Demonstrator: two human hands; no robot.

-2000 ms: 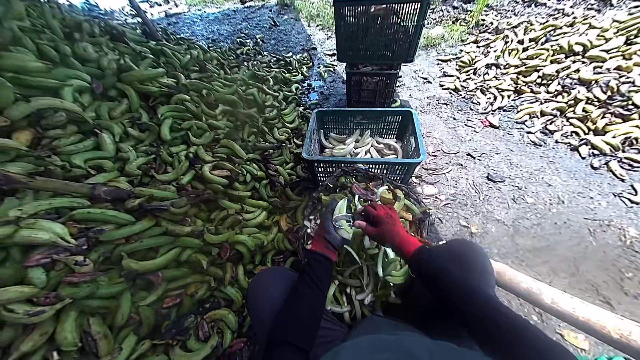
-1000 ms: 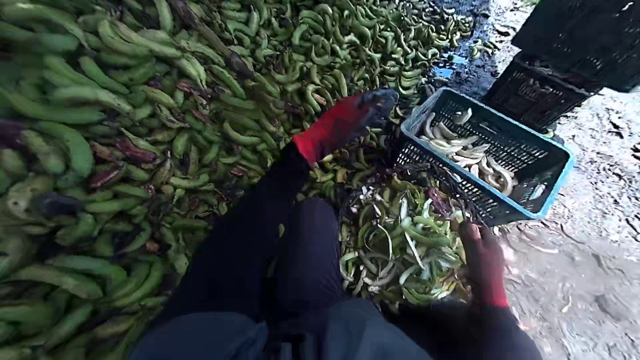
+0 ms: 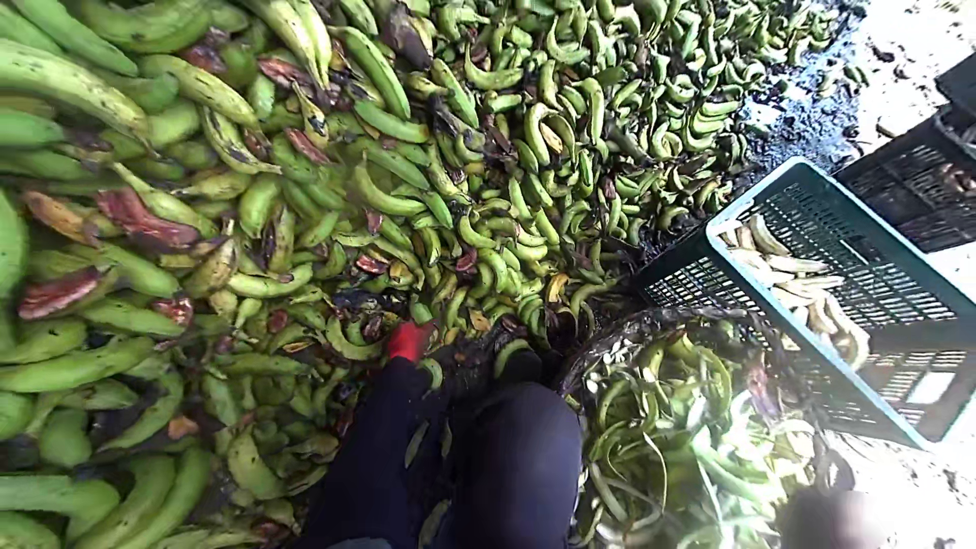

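My left hand (image 3: 410, 340), in a red and dark glove, reaches down into the heap of green plantains (image 3: 381, 191) beside my knee. A green plantain shows at its fingertips; whether the fingers are closed on it cannot be made out. My right hand (image 3: 835, 518) is a bright blur at the bottom right edge, by the basket of green peels (image 3: 686, 435); its fingers and anything in them are unclear. Beyond the basket, a green plastic crate (image 3: 820, 335) with a pale blue rim holds peeled plantains (image 3: 804, 282).
Dark plastic crates (image 3: 907, 183) stand behind the peeled plantains' crate at the right. Reddish dried husks (image 3: 141, 217) lie scattered over the heap. My bent knee (image 3: 518, 457) is between my left arm and the basket. Wet dark ground (image 3: 808, 107) borders the heap.
Both hands were together over the basket at first, then moved apart. My left hand has gone down into the heap. The view has swung left.
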